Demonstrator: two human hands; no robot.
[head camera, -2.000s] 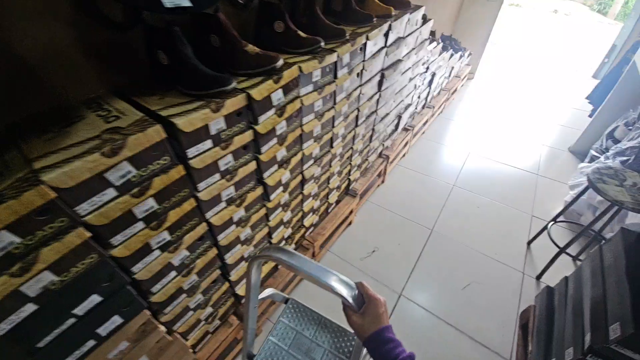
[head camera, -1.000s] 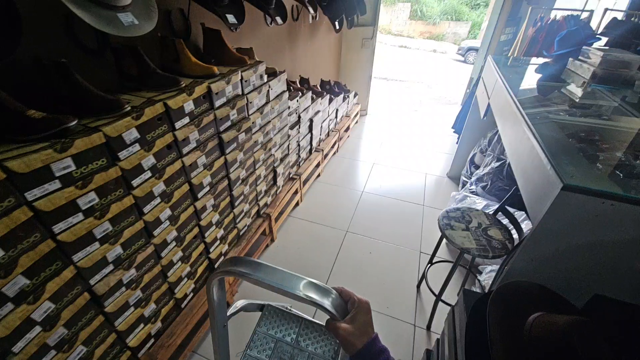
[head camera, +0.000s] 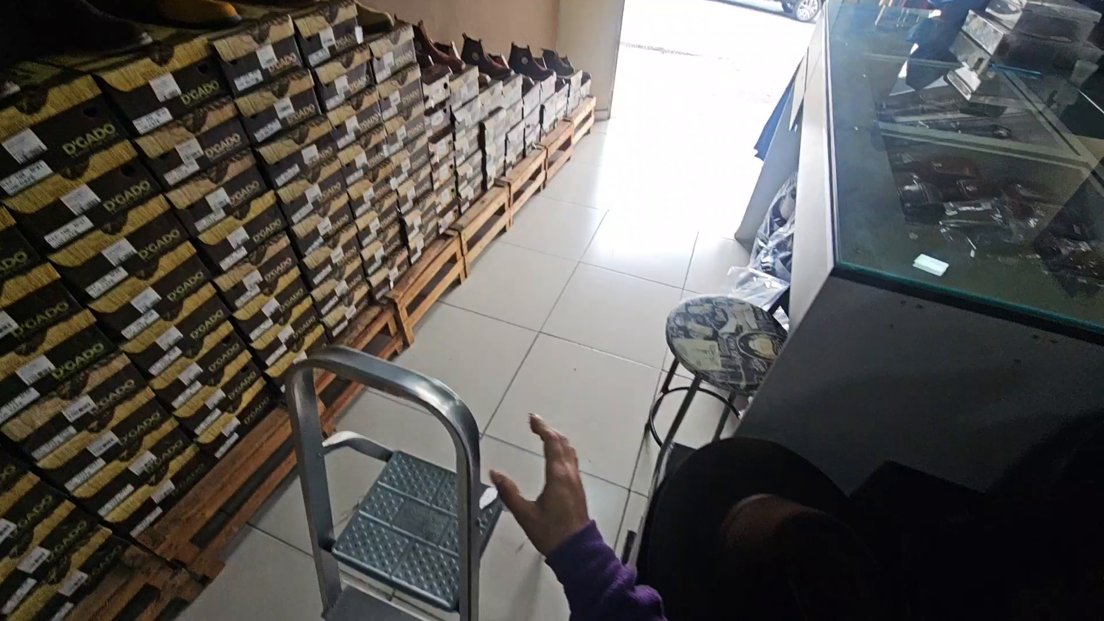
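Observation:
My right hand (head camera: 552, 492), in a purple sleeve, is raised just right of a metal step ladder (head camera: 392, 388). Its thumb and fingers are apart, and it holds nothing. A narrow gap shows between the fingers and the ladder's curved rail. The ladder's textured grey step (head camera: 405, 522) lies left of my hand, below the rail. A dark hat (head camera: 733, 509) is to the right of my sleeve, partly lost in shadow. My left hand is out of the frame.
Stacked shoe boxes (head camera: 207, 147) stand on wooden pallets (head camera: 423, 285) along the left wall, with boots (head camera: 483, 59) on top. At right are a round stool (head camera: 724, 345) and a glass-topped counter (head camera: 949, 297). Plastic-wrapped goods (head camera: 768, 250) sit beside the counter. A bright doorway opens ahead.
My right hand was around the ladder's rail in both earlier frames; now it has let go and its fingers are spread. The view has shifted.

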